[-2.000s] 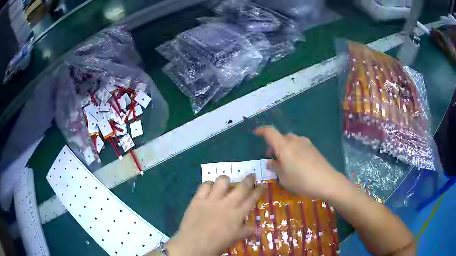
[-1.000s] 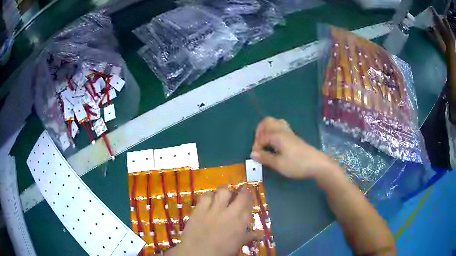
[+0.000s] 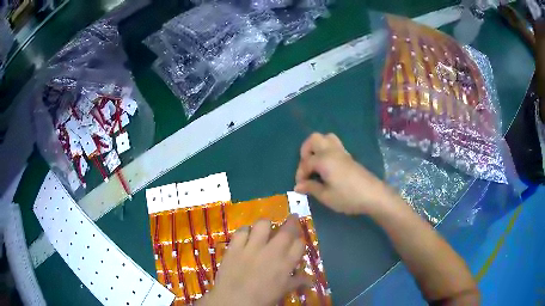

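The orange block with dark red leads point(image 3: 185, 236) lies front centre. A row of white pads with black dots point(image 3: 190, 191) covers the left part of its top edge. A bare orange stretch separates them from one white pad point(image 3: 299, 204) at the top right corner. My left hand point(image 3: 260, 260) lies on the block, fingers slightly spread, fingertips near that single pad's lower edge. My right hand point(image 3: 337, 176) has its thumb and fingertips pinched at the pad's upper edge. The block's near part is hidden by my left hand and cut off by the frame edge.
White dotted pad sheets point(image 3: 89, 242) lie at left. Behind them is an open clear bag of padded wired pieces point(image 3: 89, 128). Flat clear bags point(image 3: 209, 51) lie at the back. A clear bag of orange parts point(image 3: 436, 89) lies right. Part of a person's arm shows at top right.
The view has shifted, and more of the block shows. My hands have moved from the pad row to the block's right end, where the single pad sits. Over the last second they barely moved.
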